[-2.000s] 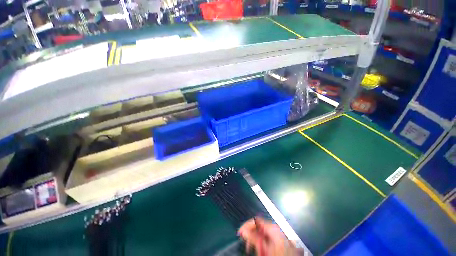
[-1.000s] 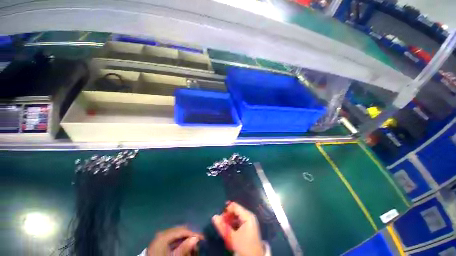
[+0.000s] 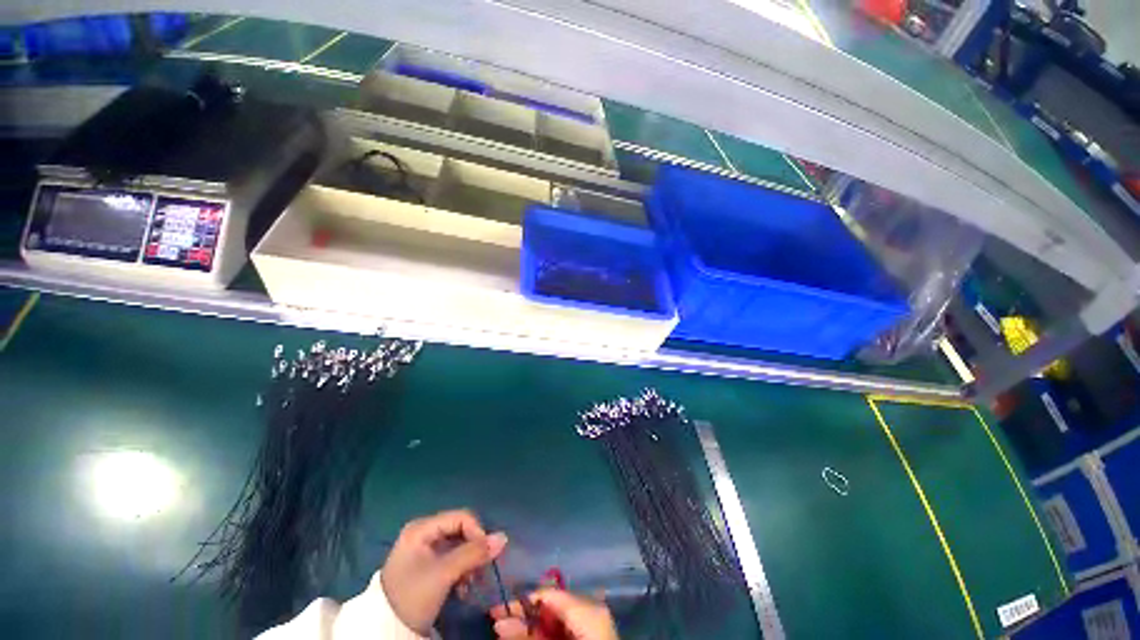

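My left hand (image 3: 438, 563) is at the bottom centre, thumb and fingertips pinching a thin black wire lead (image 3: 499, 578). My right hand (image 3: 569, 618) is just right of it, cut off by the lower edge, closed on a red-handled tool (image 3: 551, 580) mostly hidden in the fist. The wire runs down towards the right fingertips. The left wire bundle (image 3: 306, 463) fans out on the green mat, silvery tips at the top. The smaller right wire bundle (image 3: 663, 500) lies beside the steel ruler (image 3: 738, 531).
A digital scale (image 3: 125, 231) with a black wire pile (image 3: 175, 131) stands at far left. Behind the mat are a cream tray (image 3: 388, 285), a small blue bin (image 3: 594, 269) and a large blue tote (image 3: 788, 281). A white loop (image 3: 835, 480) lies at right; a metal frame beam (image 3: 700, 106) crosses above.
The view has turned and shifted left, showing more of the scale. My left hand has come into view since the first frame; it now pinches a wire above my right hand.
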